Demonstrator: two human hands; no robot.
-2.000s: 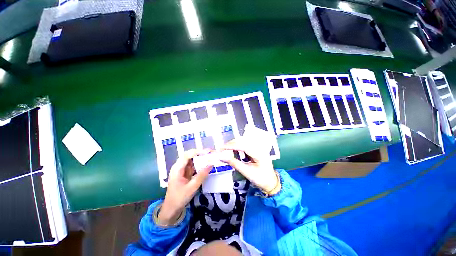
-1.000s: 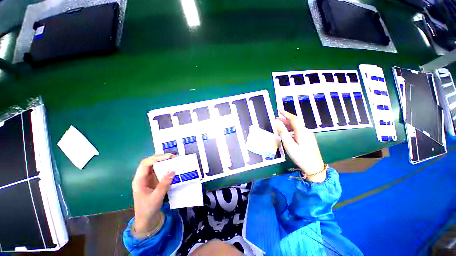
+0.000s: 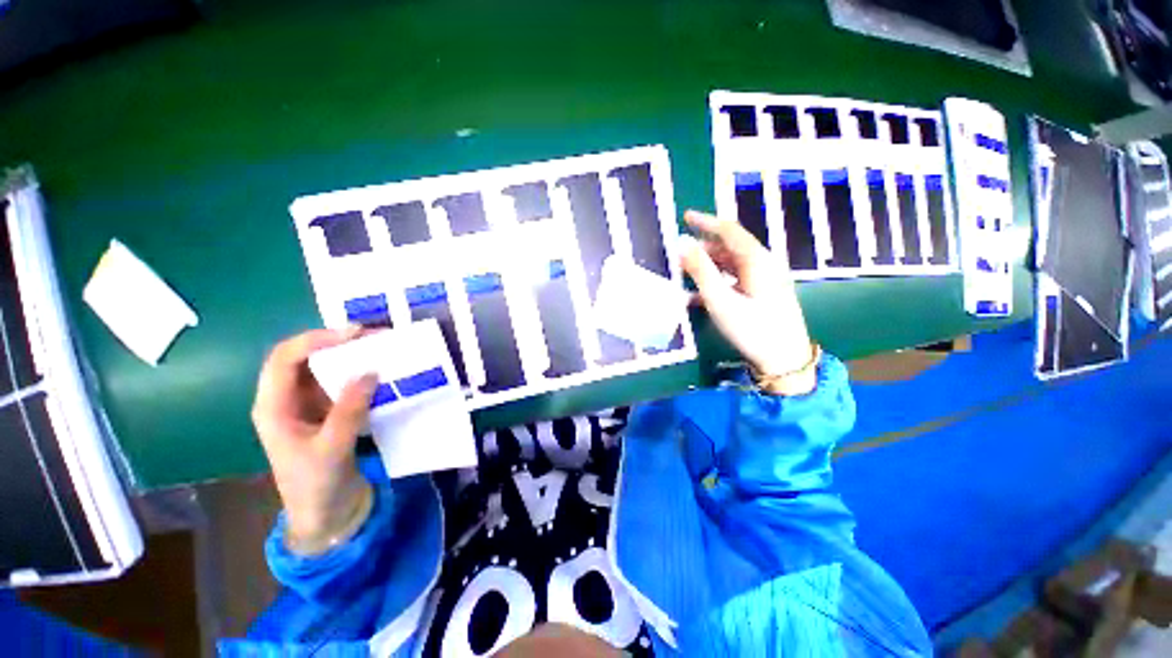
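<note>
The backing sheet (image 3: 302,244) lies in front of me with several black die-cut pieces (image 3: 492,347). White labels with blue bands cross the four left strips; the two right strips have none. A blank white slip (image 3: 639,306) lies tilted over the lower part of these two. My left hand (image 3: 315,431) holds a white label strip (image 3: 418,379) with blue bands between thumb and fingers, over the sheet's lower left corner. My right hand (image 3: 748,293) is at the sheet's right edge, fingers slightly apart, with nothing visible in it.
A finished sheet (image 3: 835,154) and a narrow label sheet (image 3: 987,206) lie to the right, with black panels (image 3: 1080,244) beyond. A spare white piece (image 3: 139,302) lies left, near a sheet stack (image 3: 97,489). Part of a dark panel shows at the far side.
My hands have moved apart; the left took the label strip leftward, the right moved to the sheet's right edge. The view has also shifted, moving the table items upward in the picture.
</note>
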